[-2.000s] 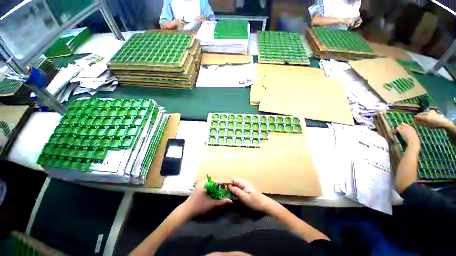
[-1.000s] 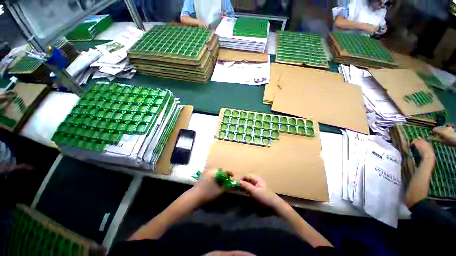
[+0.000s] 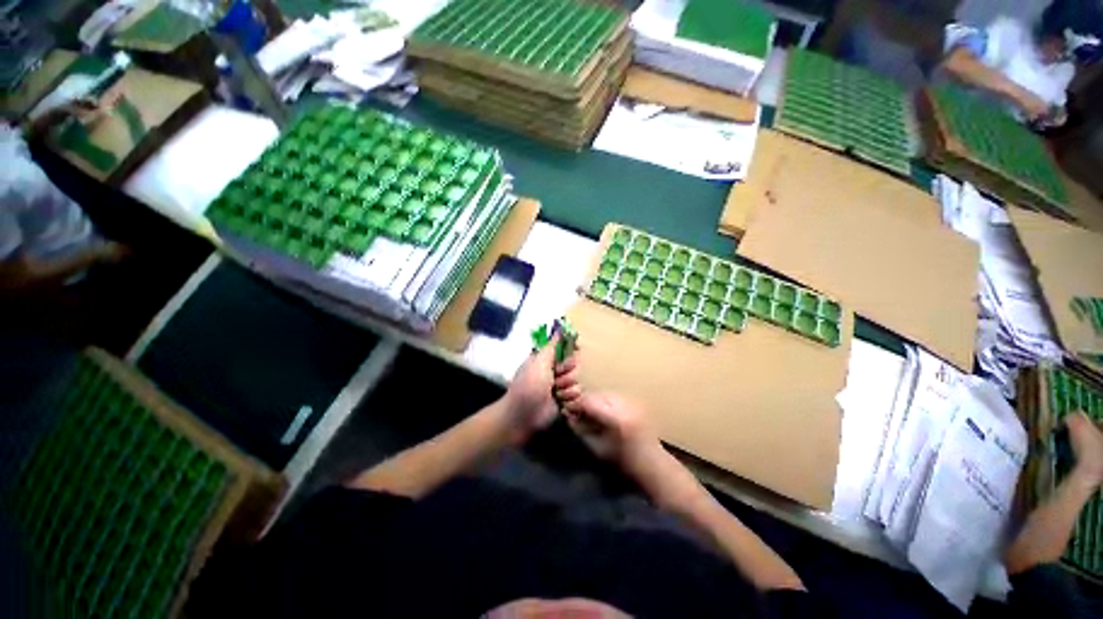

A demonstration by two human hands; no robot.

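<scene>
My left hand [image 3: 529, 393] is shut on a small clump of green pieces [image 3: 556, 342], at the near left edge of the cardboard sheet [image 3: 738, 405]. My right hand [image 3: 605, 423] touches the left hand just below the clump; its fingers are curled, and whether they hold a piece cannot be told. Rows of green pieces [image 3: 714, 290] lie in a grid along the far edge of the cardboard, with shorter rows on the near side.
A paper-layered stack [image 3: 363, 194] and a black phone [image 3: 500, 298] lie left. Loose papers [image 3: 956, 460] lie right. Blank cardboard [image 3: 859, 242] and cardboard-layered stacks [image 3: 520, 61] are behind. Another stack [image 3: 115, 484] is low left. Another worker's hand [image 3: 1083, 453] is at right.
The view has turned, so the bench appears tilted and the low left stack shows more. My hands have come together around the green clump. The laid rows look the same.
</scene>
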